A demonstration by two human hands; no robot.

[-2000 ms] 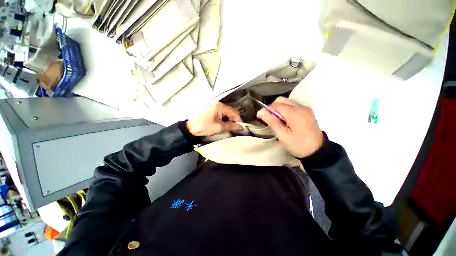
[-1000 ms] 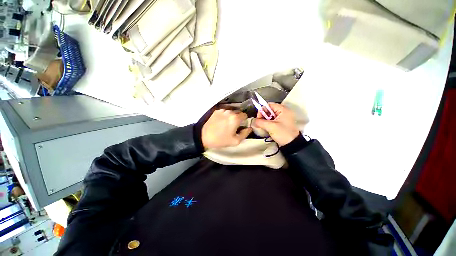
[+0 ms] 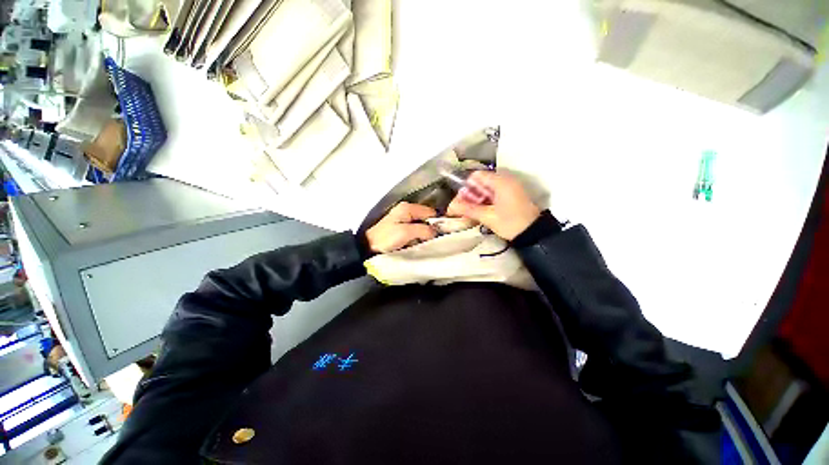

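Observation:
A beige bag (image 3: 445, 261) lies at the table edge against the wearer's front, its mouth open and its darker inside showing. My left hand (image 3: 400, 229) pinches the bag's near edge at the mouth. My right hand (image 3: 502, 207) is at the right of the mouth and holds pinkish thread snips (image 3: 473, 188), blurred, blades pointing up and left over the opening. Its fingertips are close to the same edge; whether they also grip the cloth is hard to tell. A dark cord hangs below the right hand.
Flat beige bag pieces (image 3: 314, 136) lie piled beyond my left hand. A fuller beige bag (image 3: 704, 54) is at far right, a green-handled tool (image 3: 704, 175) nearer. A grey cabinet (image 3: 182, 281) and blue basket (image 3: 141, 118) are at left.
The snips have tilted and blurred in my right hand. My left hand has shifted slightly and its fingers lie flatter on the bag edge. The bag's mouth has moved a little to the left.

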